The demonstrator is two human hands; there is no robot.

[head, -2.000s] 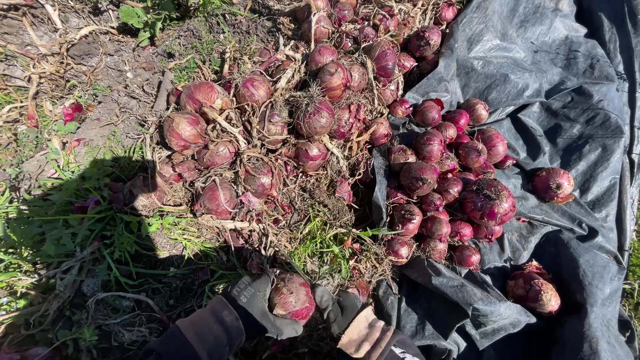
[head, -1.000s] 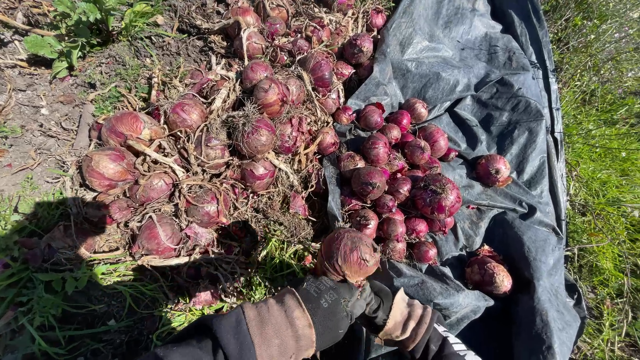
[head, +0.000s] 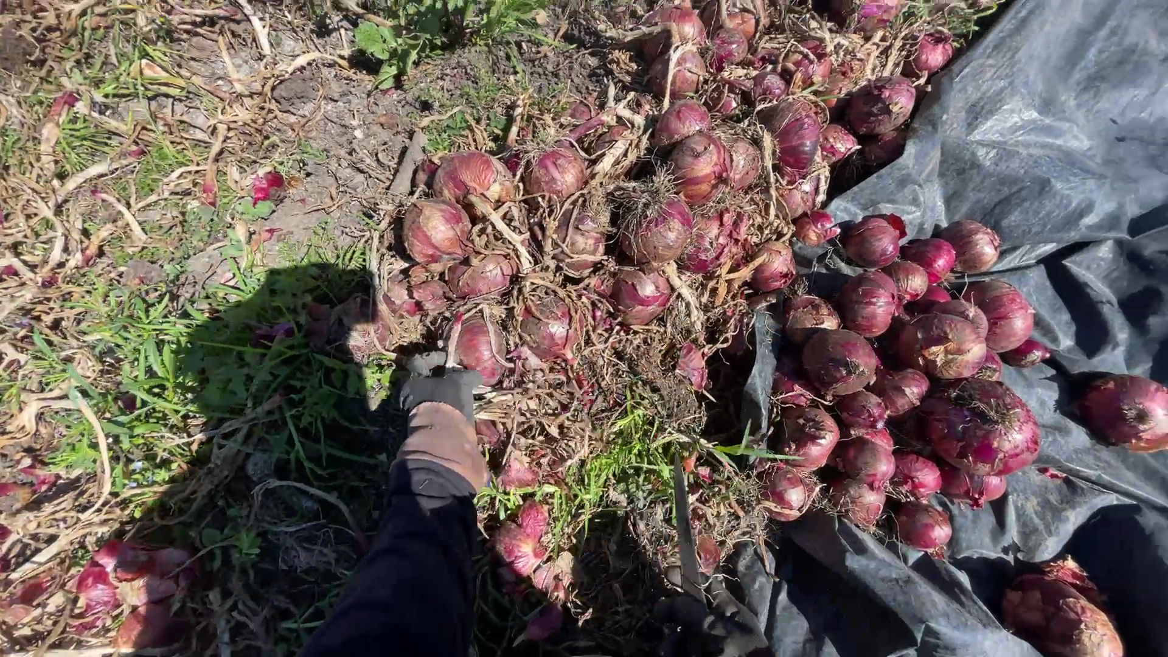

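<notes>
My left hand (head: 443, 385), in a dark glove, reaches to the lower left edge of the onion heap. Its fingers touch a red onion (head: 479, 348) with dry stem and leaves around it; how far they close on it is hidden. Low in the view, my right hand (head: 707, 625) is gloved and in deep shadow, shut on a tool with a long narrow metal blade (head: 686, 529) that points up the picture. Untrimmed red onions (head: 657, 228) lie heaped among dry stems and roots. Cleaner red onions (head: 867, 301) form a pile on the dark plastic sheet (head: 1031, 137).
One onion (head: 1127, 411) lies apart at the sheet's right, another (head: 1063, 611) near its lower right corner. Loose red skins (head: 520, 543) lie on the soil between my hands. Grass and weeds (head: 265, 365) grow at the left, partly in shadow.
One second ago my hands were together at a large onion near the sheet's edge. Now they are apart, my left hand over at the heap, and that onion is out of them. The view has shifted left.
</notes>
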